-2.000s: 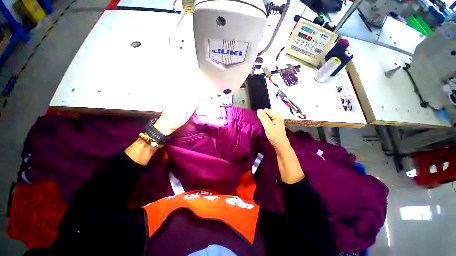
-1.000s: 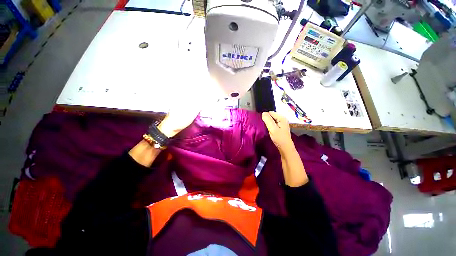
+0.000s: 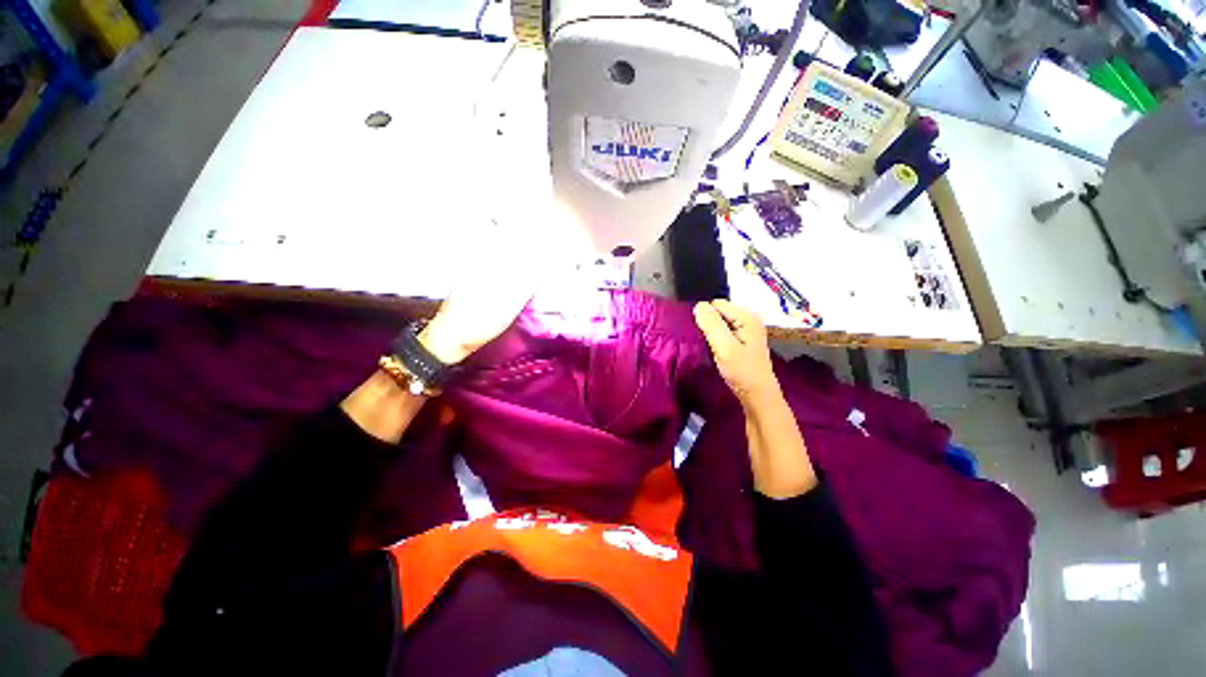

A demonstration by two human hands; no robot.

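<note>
A maroon garment (image 3: 582,390), bright magenta under the lamp, lies with its gathered edge at the front of the sewing machine head (image 3: 642,126) and hangs over my lap. My left hand (image 3: 479,311) rests on the garment's left part beside the needle area; glare washes out its fingers, so its grip is hard to see. My right hand (image 3: 735,347) has its fingers closed on the right end of the gathered edge. The needle and presser foot are hidden by glare.
Maroon garment piles lie left (image 3: 225,377) and right (image 3: 899,516). A red crate (image 3: 99,562) is lower left. On the white table (image 3: 331,172) are a black rectangular object (image 3: 698,251), snips (image 3: 780,287), a control panel (image 3: 836,126) and thread cones (image 3: 882,199).
Since the first frame the view has shifted, so the machine and table appear slightly farther right. The garment's gathered edge sits slightly differently near the needle. Both hands keep nearly the same places on it.
</note>
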